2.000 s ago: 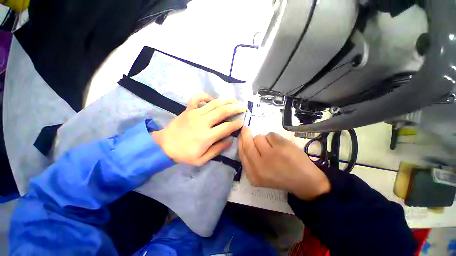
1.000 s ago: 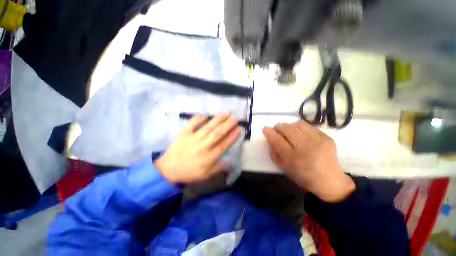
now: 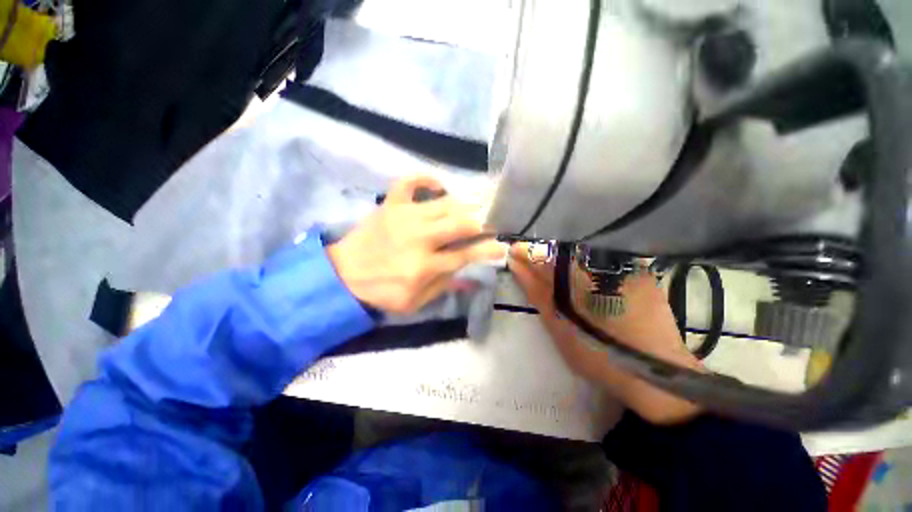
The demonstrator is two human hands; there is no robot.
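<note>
The pale grey-blue interfaced cloth panel lies on the table, left of the sewing machine head. A black strip crosses its upper part. My left hand lies on the panel with bent fingers, its fingertips beside the needle area. My right hand is partly behind the machine's black guard; its fingertips reach the cloth edge close to my left fingertips. The needle and presser foot are mostly hidden by the machine head. Whether either hand pinches the cloth is unclear.
Black fabric covers the upper left. The shears' handle loop shows behind the guard. The white table's front edge has a printed scale. A red basket is at lower right, and a yellow object at upper left.
The view has shifted, so the machine head looks larger and lower. My right hand has moved left to the needle area, near my left hand. The panel has shifted and spread further over the left side.
</note>
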